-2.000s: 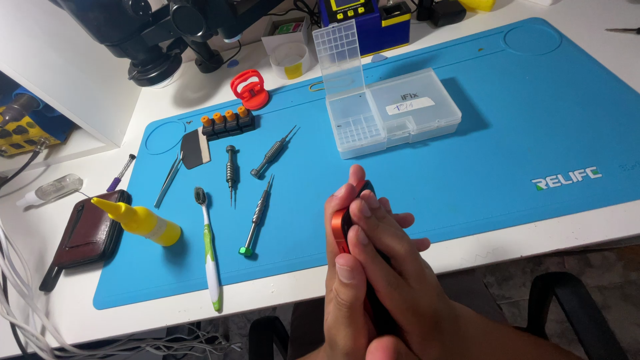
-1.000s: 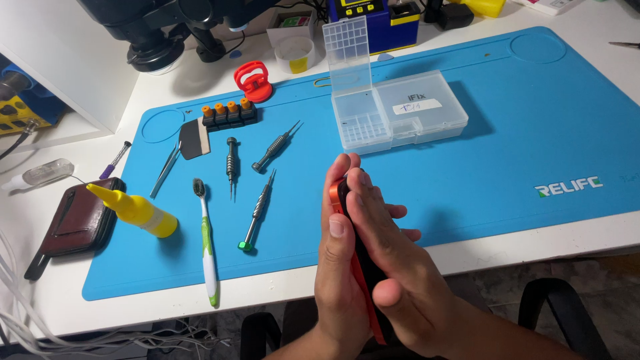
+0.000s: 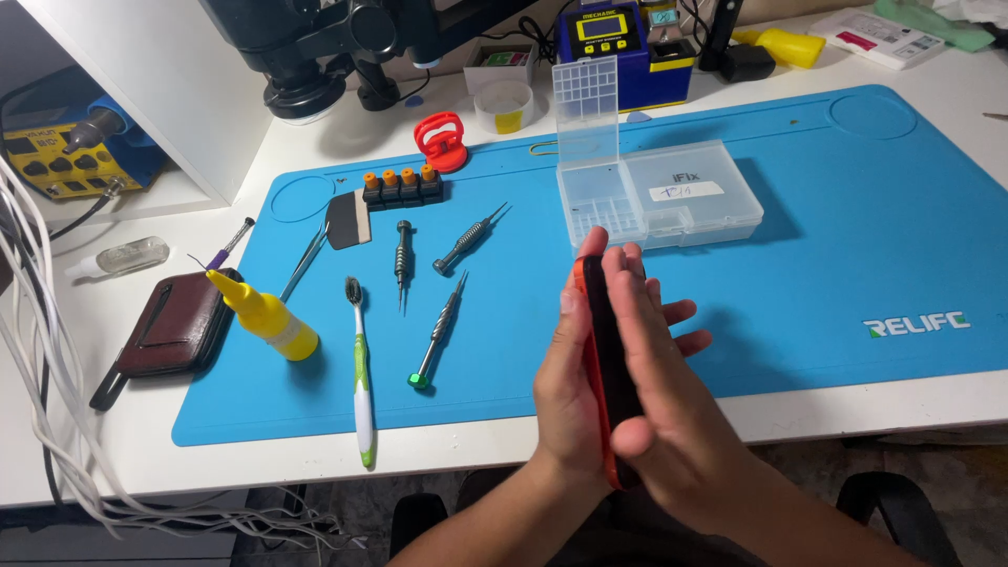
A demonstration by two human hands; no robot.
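Observation:
An orange-edged smartphone (image 3: 605,370) stands on edge between my palms, above the near edge of the blue work mat (image 3: 504,315). My left hand (image 3: 568,386) holds its orange side, and my right hand (image 3: 669,378) presses flat against its dark face. Behind my fingertips lies a clear plastic parts box (image 3: 709,189) with one compartment lid raised. Three precision screwdrivers, one of them green-capped (image 3: 439,331), rest left of my hands. Beside them are a green and white toothbrush (image 3: 361,378), tweezers (image 3: 303,264), a yellow squeeze bottle (image 3: 264,315) and a red suction cup (image 3: 442,143).
At the left are a brown leather case (image 3: 177,323), a small clear bottle (image 3: 132,256) and white cables (image 3: 63,378). A microscope (image 3: 315,47) overhangs the back left. A blue soldering station (image 3: 622,55) stands behind the mat; orange-topped bits sit in a black holder (image 3: 403,191).
The right thumb has come up onto the phone's dark face since two seconds ago. The phone stays between both palms.

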